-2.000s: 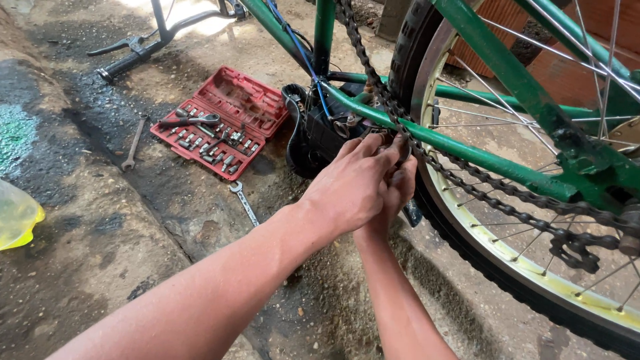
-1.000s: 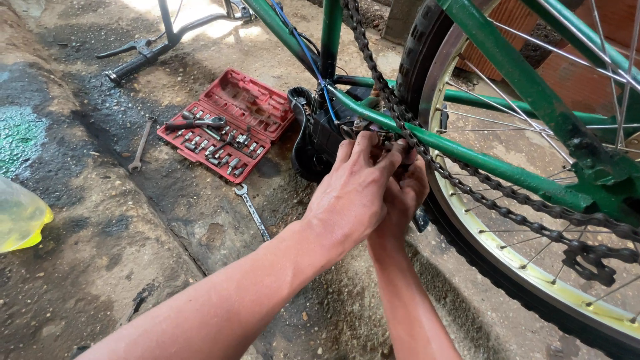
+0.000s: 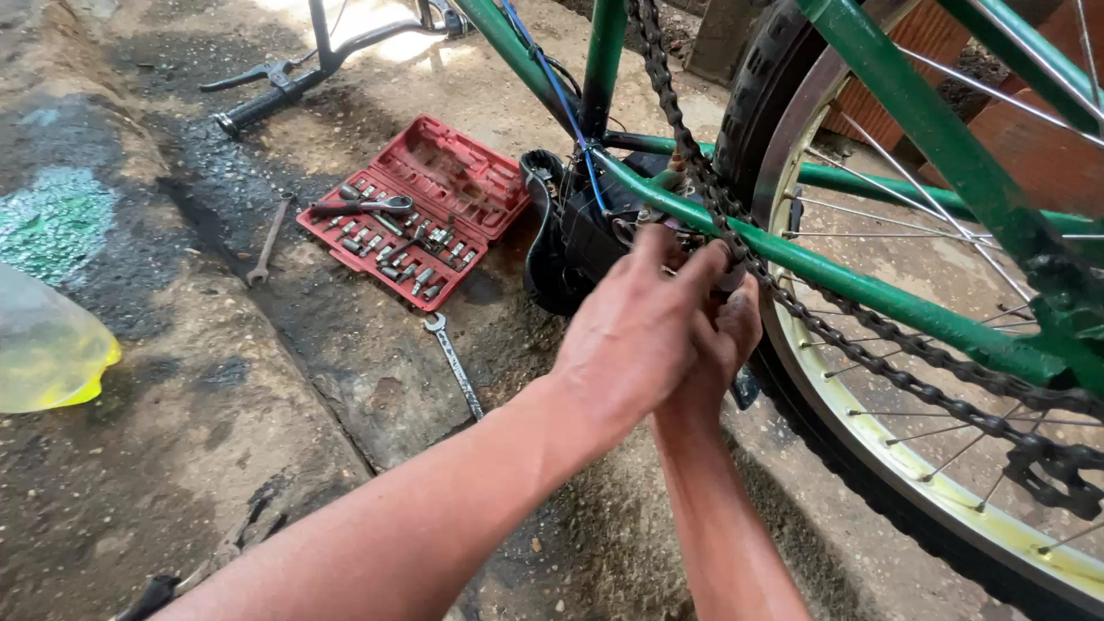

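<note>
A green bicycle frame (image 3: 897, 293) lies with its rear wheel (image 3: 802, 345) at the right. A greasy chain (image 3: 664, 86) hangs down past the lower green tube and runs back beside the wheel. My left hand (image 3: 634, 319) is at the bottom bracket area, its fingers bent under the tube next to a black housing (image 3: 595, 228). Against it, partly behind, my right hand (image 3: 729, 332) has its fingertips at the chain. The fingers hide what they touch, so whether either hand grips a part is unclear. A blue cable (image 3: 565, 95) runs down to the housing.
An open red socket set case (image 3: 509, 203) with a ratchet (image 3: 362, 206) lies left of the bicycle. Below it is a combination wrench (image 3: 457, 366); another wrench (image 3: 272, 240) lies further left. Handlebars (image 3: 280, 97) rest on the ground behind. A clear plastic container (image 3: 52, 345) is at the left edge.
Both hands stay at the bottom bracket area. The fingers of my left hand have shifted slightly and look more spread than a second ago.
</note>
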